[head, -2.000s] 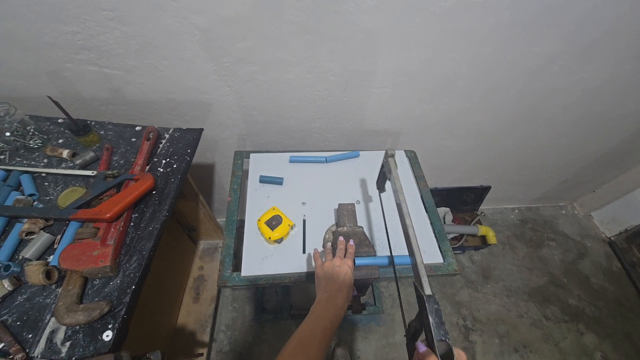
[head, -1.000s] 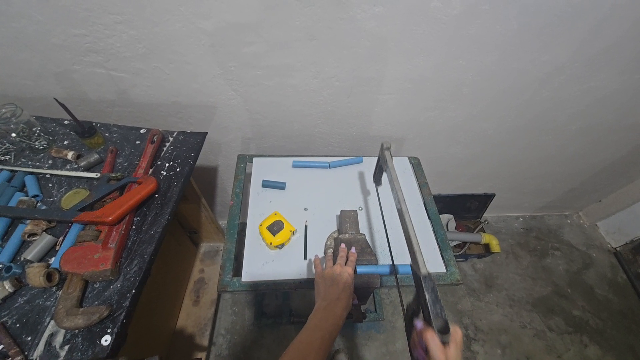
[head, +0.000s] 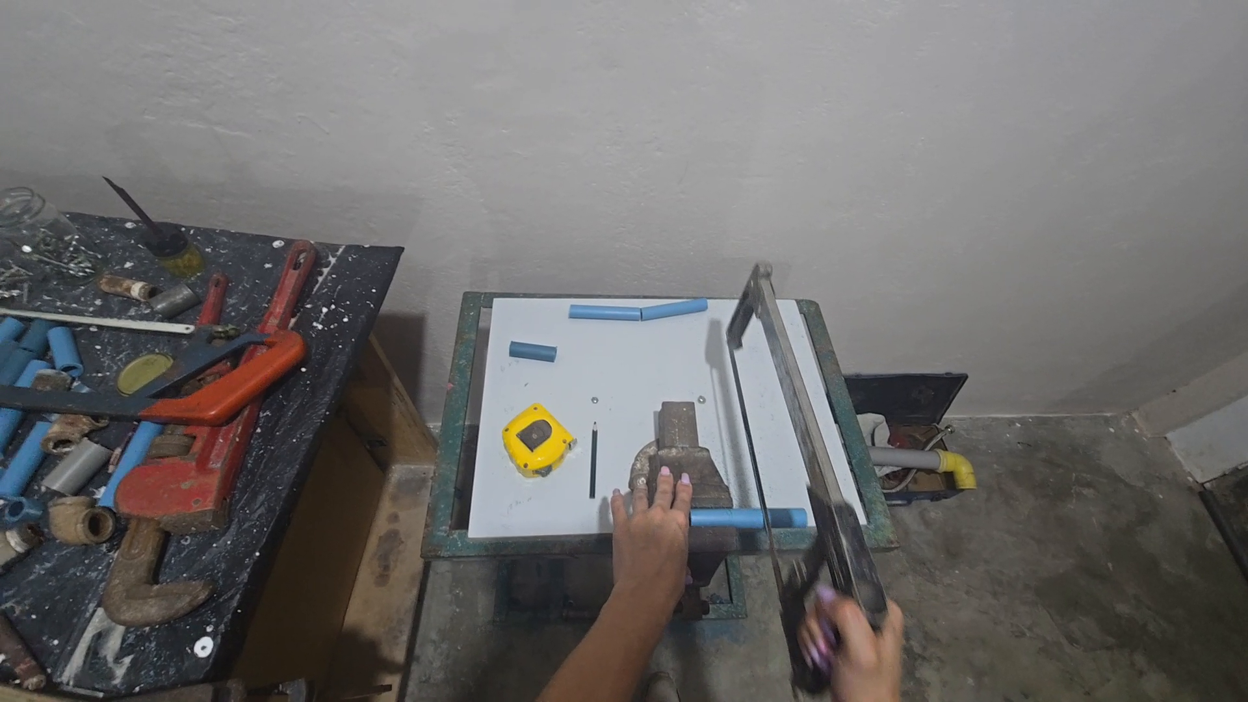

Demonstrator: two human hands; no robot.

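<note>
My left hand (head: 651,546) lies spread on the metal bench vise (head: 687,458), its fingertips on the jaw. From the vise a blue plastic pipe (head: 746,518) sticks out to the right. My right hand (head: 850,639), somewhat blurred, grips the handle of a hacksaw (head: 799,405), whose blade crosses the pipe near its right end. Left of the vise lie a pencil (head: 594,461) and a yellow tape measure (head: 537,441). Farther back on the white board (head: 624,380) are a short blue pipe piece (head: 532,351) and two more pieces (head: 639,311) end to end.
On the dark workbench (head: 366,268) at left are an orange-handled hacksaw (head: 244,380), a red pipe wrench (head: 180,487), pipe fittings and a glass jar (head: 44,229). A wall stands behind. An open toolbox (head: 907,390) with a grey pipe sits on the floor at right.
The hacksaw in my right hand has shifted a little along its stroke, still across the blue pipe. My left hand remains on the vise.
</note>
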